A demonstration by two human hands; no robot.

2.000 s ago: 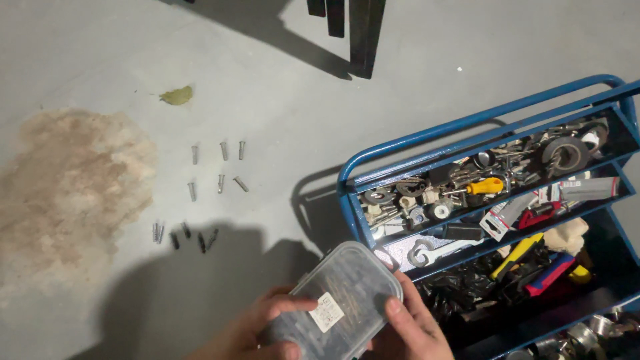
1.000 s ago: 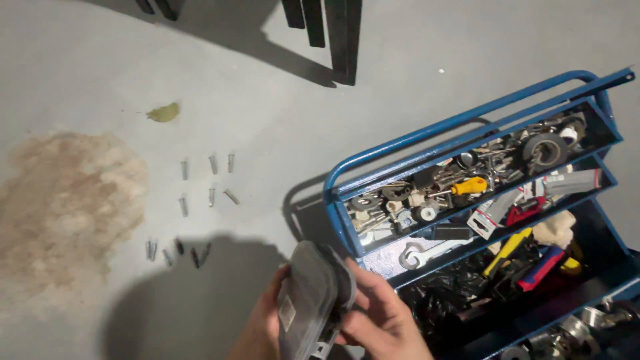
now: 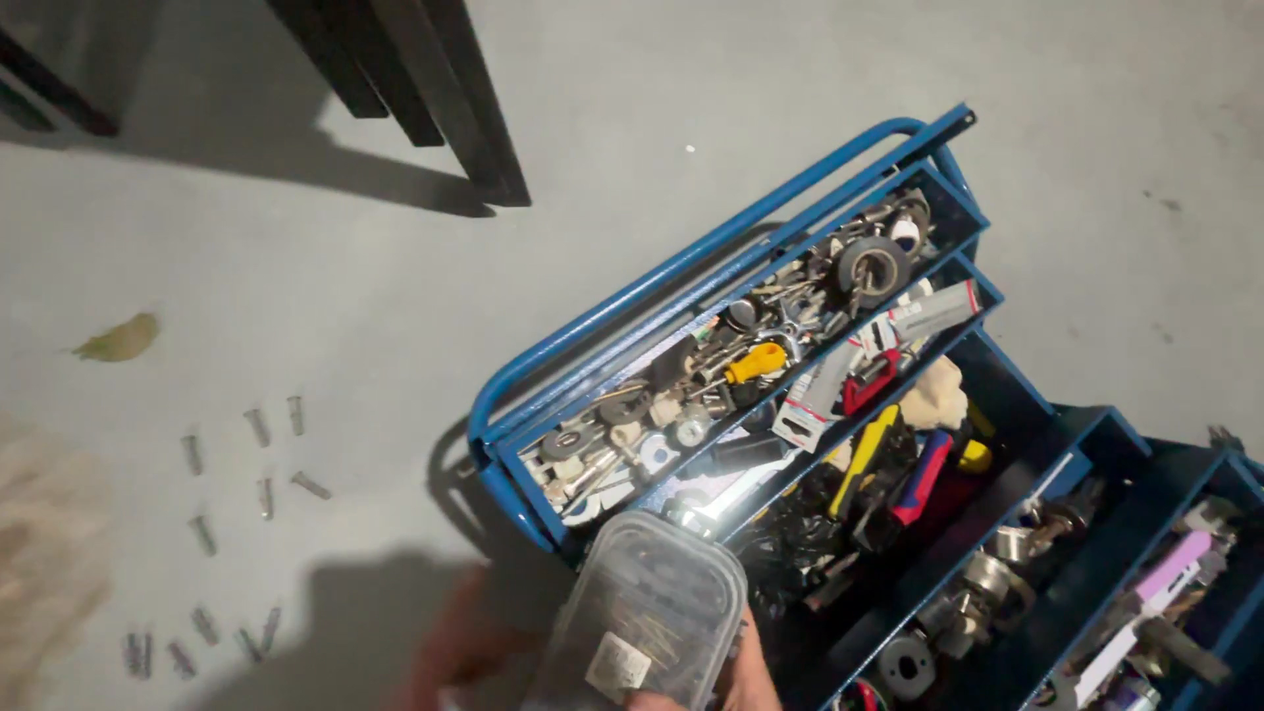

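Observation:
My right hand (image 3: 748, 664) holds a clear plastic box (image 3: 667, 592) by its right side, over the near left corner of the blue metal cantilever toolbox (image 3: 660, 272). Through the lid show thin pieces and a pale label with print. Blurred, my left hand (image 3: 469, 637) is beside the box's left edge; whether it touches the box or holds anything cannot be told. On the floor to the left lie several metal screws or bolts (image 3: 265, 498), with several darker fasteners (image 3: 204, 626) nearer to me.
The toolbox trays hold a yellow-handled screwdriver (image 3: 756, 363), a tape roll (image 3: 874, 269), pliers with red and blue handles (image 3: 921, 478) and metal fittings (image 3: 987, 578). Dark legs (image 3: 459, 109) of some furniture stand at the top left. A leaf (image 3: 118, 339) lies on the concrete floor.
The clear box has been turned from its tilted, edge-on pose so that its lid faces up again. My left hand has moved to the box's left side. The view has shifted right.

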